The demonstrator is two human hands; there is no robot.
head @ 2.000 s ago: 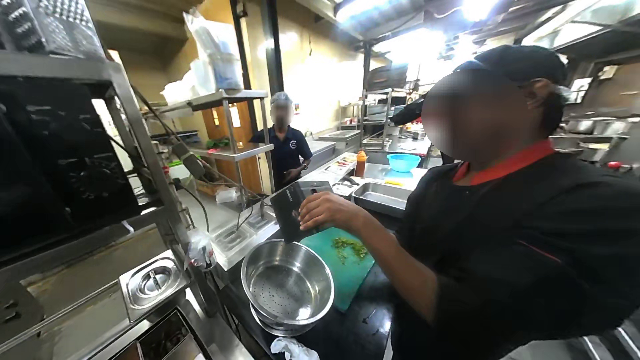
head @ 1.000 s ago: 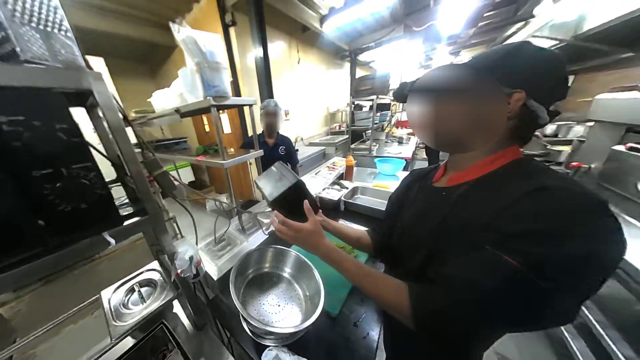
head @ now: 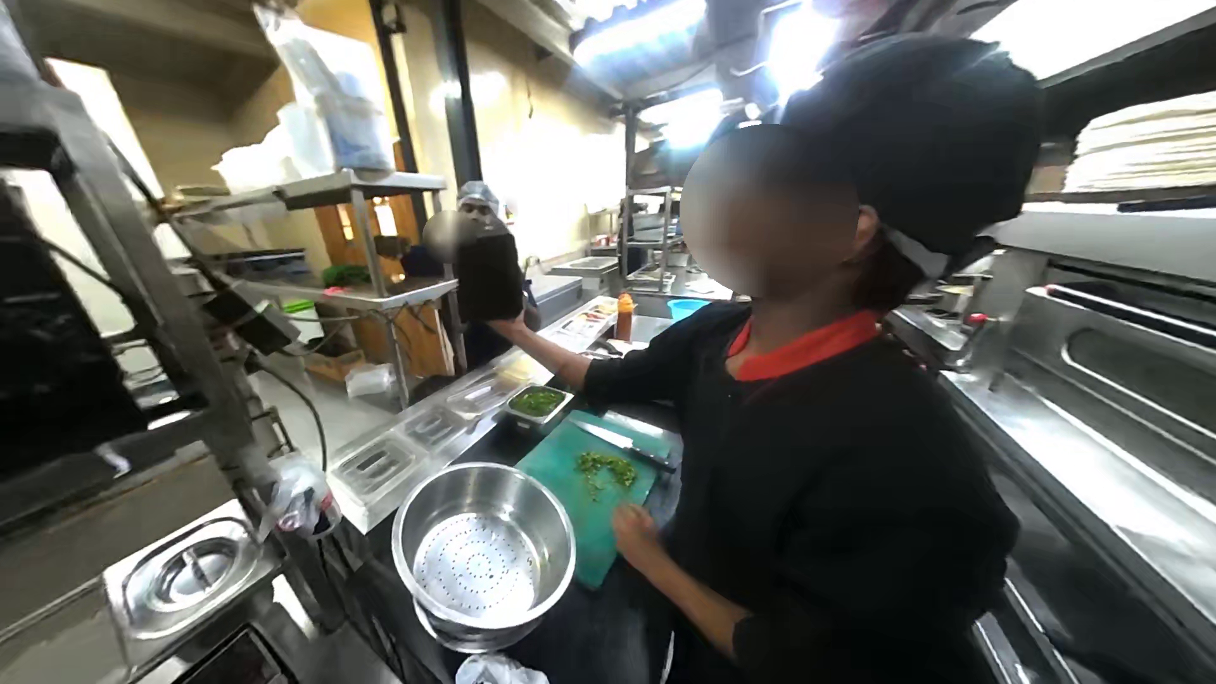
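Neither of my own hands is in view. Beside me on the right, a co-worker in black point(head: 855, 503) holds up a dark rectangular object point(head: 489, 277) in one hand, at arm's length. The co-worker's other hand point(head: 636, 532) hangs over the near right edge of a green cutting board point(head: 560, 465). Chopped green herbs point(head: 608, 472) and a knife with a dark handle point(head: 617, 439) lie on that board. To its left stands a steel perforated pot point(head: 484, 560); beyond it, a small steel pan holds chopped greens point(head: 537, 402).
Lidded inserts point(head: 380, 467) line the counter's left side. A steel lid point(head: 190, 570) is at the lower left, and steel shelving point(head: 361, 185) rises behind. A sauce bottle point(head: 624, 318) and a blue bowl point(head: 686, 309) stand farther back. Another person point(head: 480, 201) is partly hidden behind the raised object.
The co-worker held the dark object low with both hands a second ago; one hand now holds it higher and farther away. The other hand has come down beside the board. The knife and pan of greens now show.
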